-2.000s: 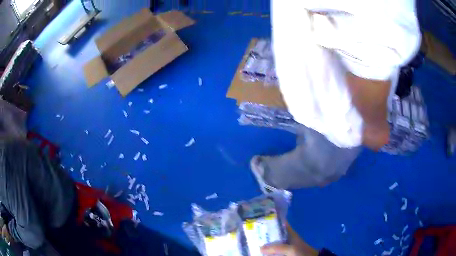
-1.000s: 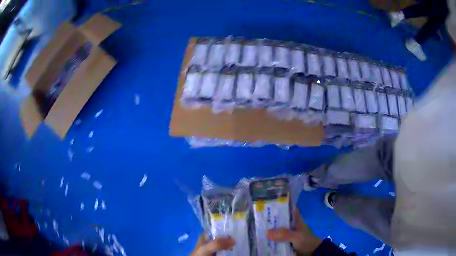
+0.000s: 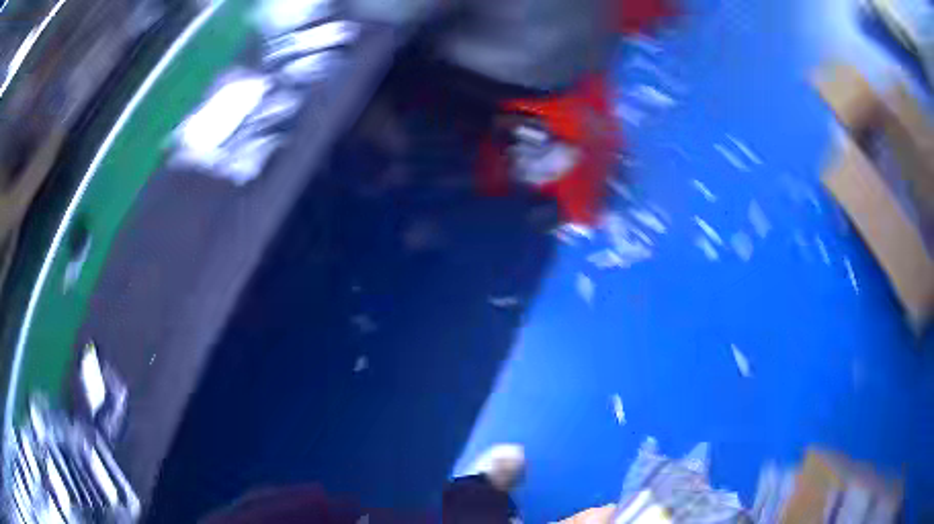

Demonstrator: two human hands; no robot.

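The picture is blurred. A silvery bagged unit [image 3: 671,493] in crinkled clear plastic is at the bottom edge, right of centre, partly cut off. My left hand [image 3: 589,515] shows only as a sliver of skin at the bag's left side, closed on it; its fingers are mostly out of the picture. My right hand is not in view. On the dark bench at the left, a pile of silvery bagged units [image 3: 67,466] lies at the lower corner, and a loose white and silver group [image 3: 236,118] lies further up.
The green belt [image 3: 46,343] with its white line runs up the left. A red stool [image 3: 584,154] and a blurred grey-clothed person are at top centre. An open carton [image 3: 886,225] is at the right, brown cardboard [image 3: 819,486] at lower right. Scraps litter the blue floor.
The view has swung left, bringing the bench and belt in. The bagged units in hand have shifted to the lower right edge. My right hand has left the picture.
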